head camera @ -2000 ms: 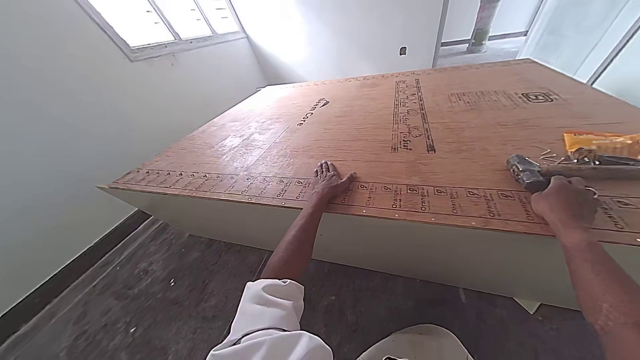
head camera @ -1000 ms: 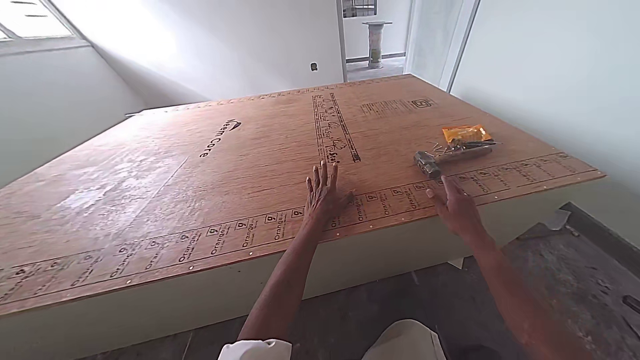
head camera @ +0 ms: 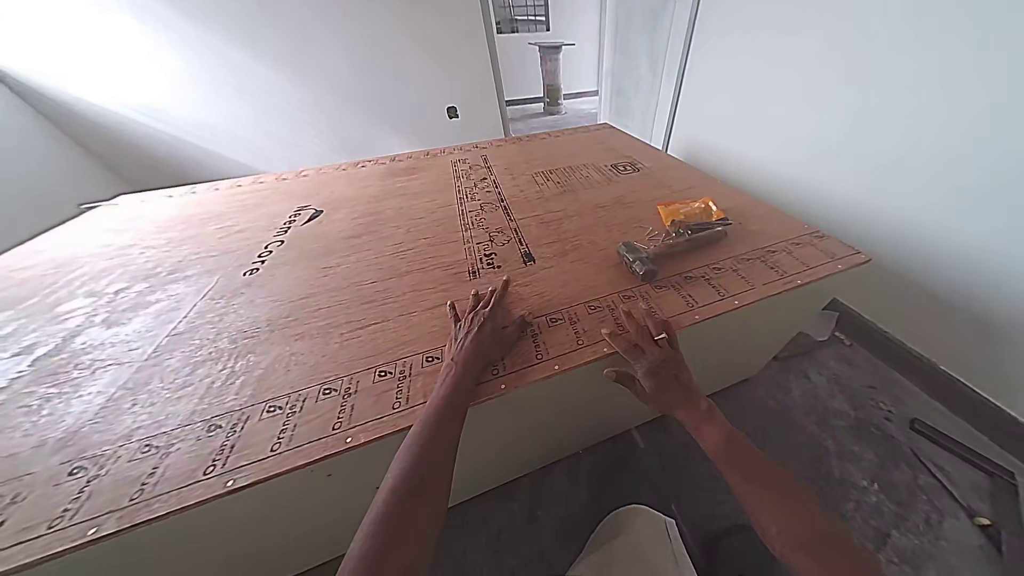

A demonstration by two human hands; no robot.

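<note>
A large plywood sheet [head camera: 384, 264] with printed markings lies on a pale box-like base [head camera: 560, 416]. My left hand [head camera: 480, 332] rests on the sheet near its front edge, fingers spread and holding nothing. At that edge, to the right, my right hand [head camera: 652, 360] is empty with its fingers apart; a ring is on one finger. Beyond it a hammer [head camera: 640, 260] lies on the plywood, its head toward me. Loose nails [head camera: 658, 237] and an orange packet [head camera: 692, 211] are just behind the hammer. Small nail heads [head camera: 349, 439] dot the front edge.
A white wall [head camera: 864, 160] stands along the right side. Dark strips [head camera: 960, 448] lie on the grey floor [head camera: 816, 472] at the lower right. My knee [head camera: 632, 544] is below the front edge. Past a doorway stands a pillar-like object [head camera: 552, 76].
My right hand has let go of the hammer, which now lies on the plywood, and is at the front edge. My left hand stays on the sheet. The view has swung right.
</note>
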